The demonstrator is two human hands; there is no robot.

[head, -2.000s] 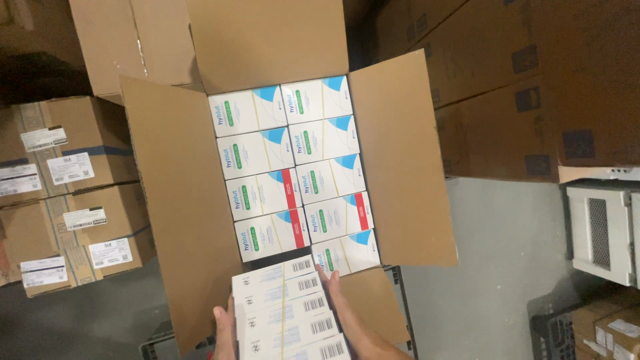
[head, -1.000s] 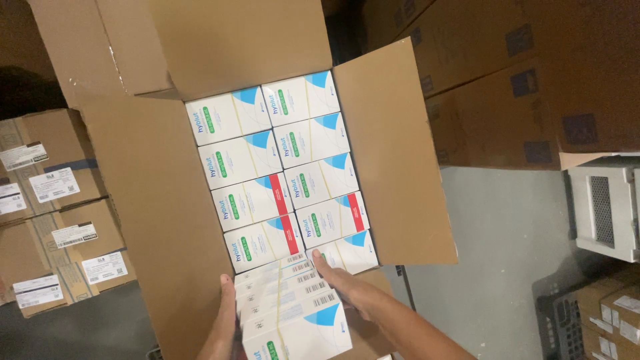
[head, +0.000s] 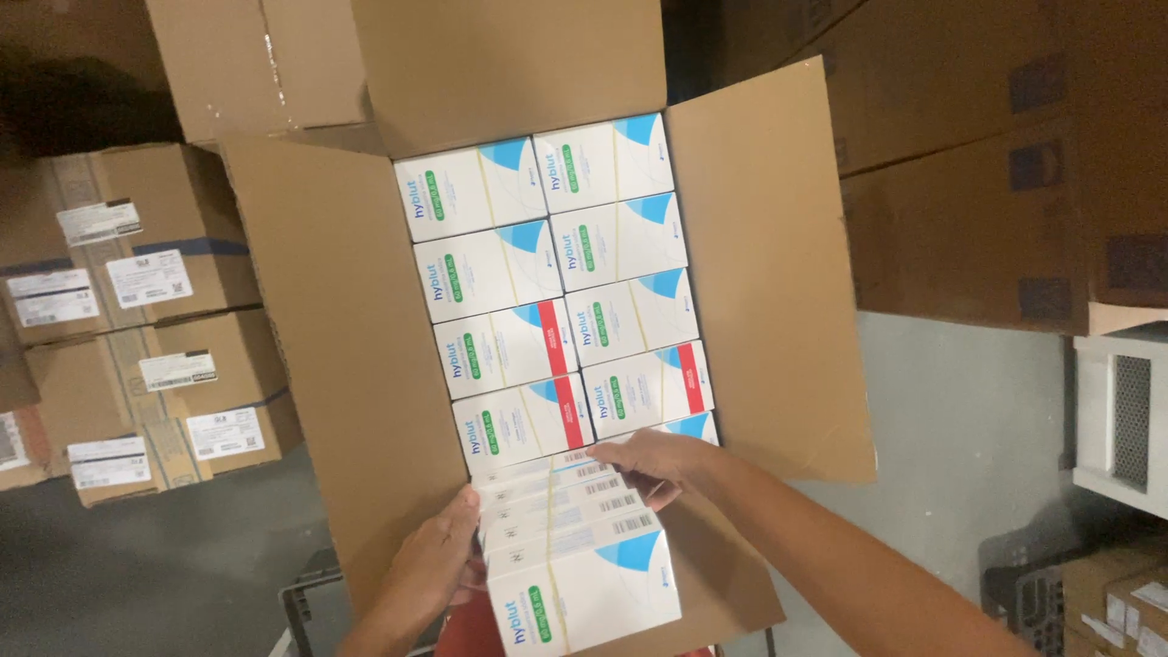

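Note:
An open cardboard carton holds two columns of white medicine boxes with blue corners; some bear a red stripe. At its near left end is a stack of several like boxes, bound with a yellow band, tilted so that both the barcoded sides and the top face show. My left hand presses the stack's left side, its fingers partly hidden behind it. My right hand grips the stack's upper right edge, above the last box of the right column, which it partly covers.
Taped, labelled cartons are stacked at the left. Large brown cartons stand at the upper right. A white perforated plastic crate is at the right edge, with a dark crate below. The carton's flaps spread outward.
The banded stack has tipped from showing only its barcoded sides to showing a front face, and its far end has gone down into the carton's near left space. Both hands have stayed on it.

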